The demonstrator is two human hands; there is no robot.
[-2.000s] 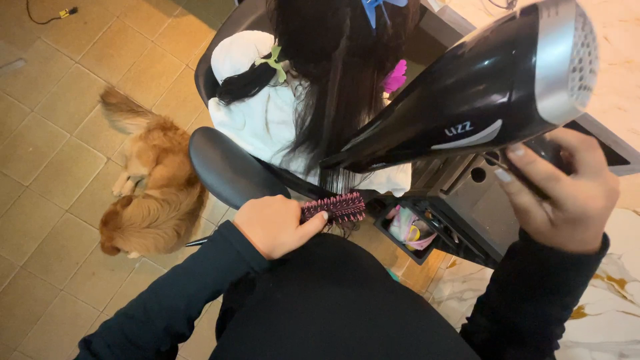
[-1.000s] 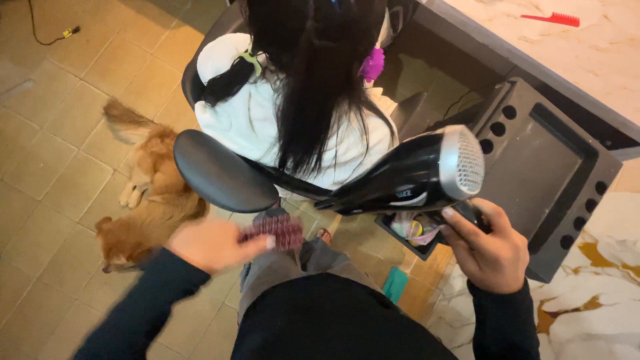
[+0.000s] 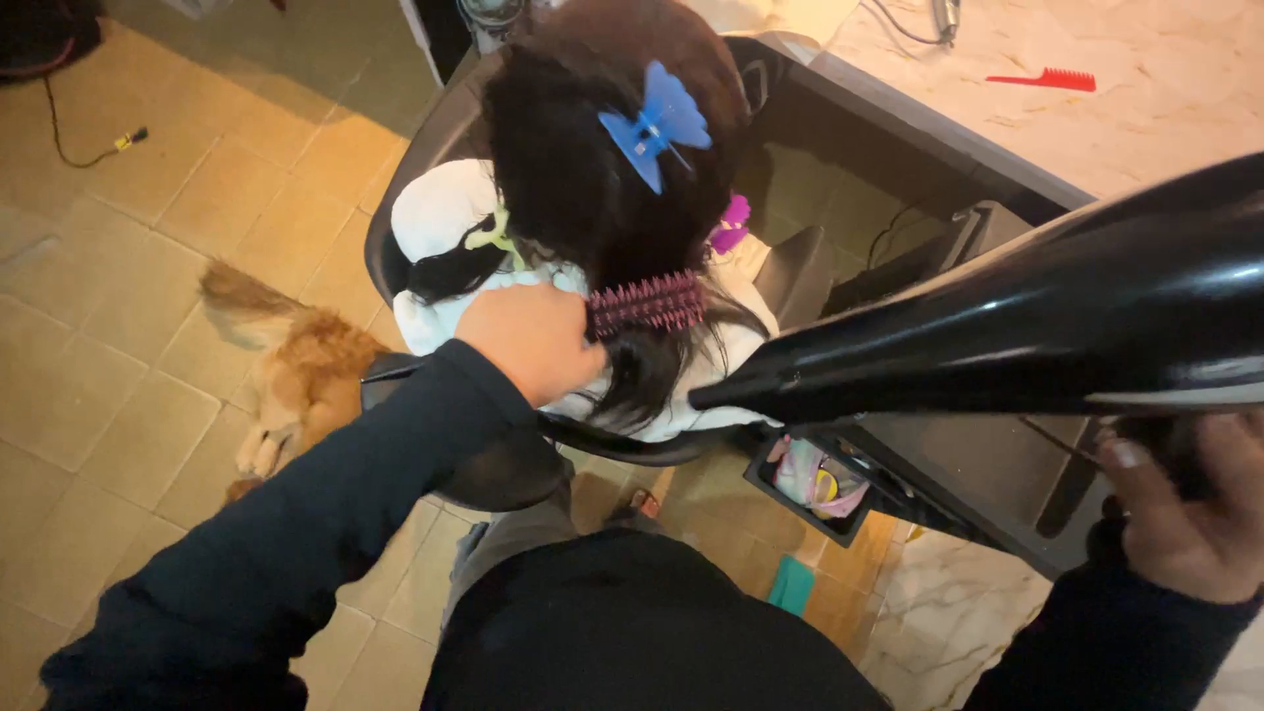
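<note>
My left hand (image 3: pixel 533 341) grips a round hairbrush (image 3: pixel 647 301) with pink bristles, set against the long dark hair (image 3: pixel 637 380) of a seated person. At the right, my right hand (image 3: pixel 1185 504) holds the handle of a black hair dryer (image 3: pixel 987 326); its nozzle points left, close to the hair ends below the brush. A blue claw clip (image 3: pixel 655 126) pins hair on top of the head. Lower down, a green tie (image 3: pixel 497 237) and a purple tie (image 3: pixel 729 224) hold side sections. A white towel (image 3: pixel 439 212) covers the person's shoulders.
A black salon chair (image 3: pixel 390 237) surrounds the person. On the left, a tan dog (image 3: pixel 321 360) lies on the tiled floor. To the right stands a dark trolley (image 3: pixel 948 464) with a side bin (image 3: pixel 805 489). A red comb (image 3: pixel 1047 79) lies on the marble-patterned counter (image 3: pixel 889 59).
My left hand has brought the brush up from below the chair back to the hair. The dryer now reaches in from the right, its nozzle near the hair. The view has shifted.
</note>
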